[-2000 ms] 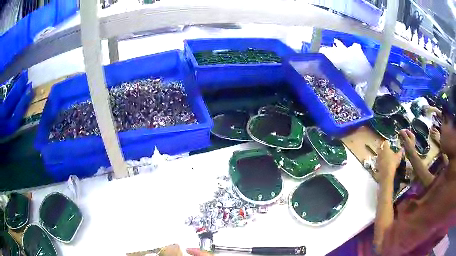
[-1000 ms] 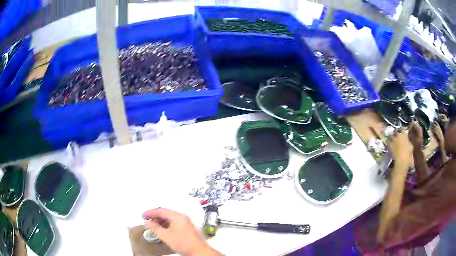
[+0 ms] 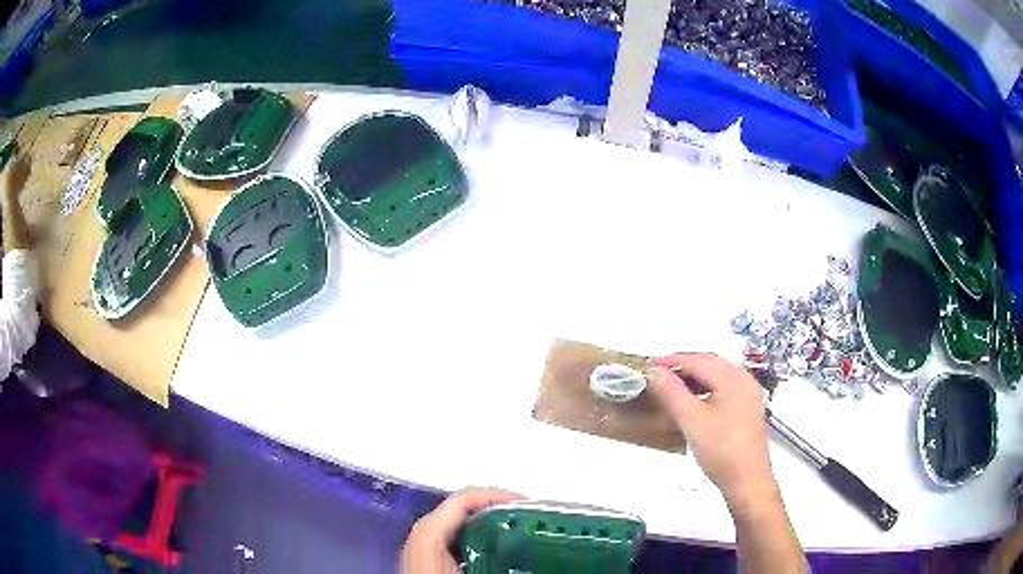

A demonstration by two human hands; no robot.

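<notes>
My left hand (image 3: 460, 531) grips the left side of a glossy green shell (image 3: 552, 540) at the bottom edge of the picture, which cuts off both. My right hand (image 3: 718, 417) pinches a thin pale applicator stick, its tip in the small white glue cup (image 3: 616, 382). The cup sits on the brown glue board (image 3: 561, 395). The hammer (image 3: 830, 468) lies right of my right hand, its head not clearly visible. A loose pile of silver and red badges (image 3: 810, 336) lies beyond it.
Several green shells lie at left (image 3: 269, 252), some on a tan cardboard sheet (image 3: 146, 353), and more lie at far right (image 3: 957, 429). A pale post (image 3: 636, 73) and blue parts bin (image 3: 718, 101) stand behind. Another person's sleeve (image 3: 17, 308) is at far left.
The view has swung left and down. My left hand has come into view holding a shell. My right hand, earlier over the cup, now holds the stick in it.
</notes>
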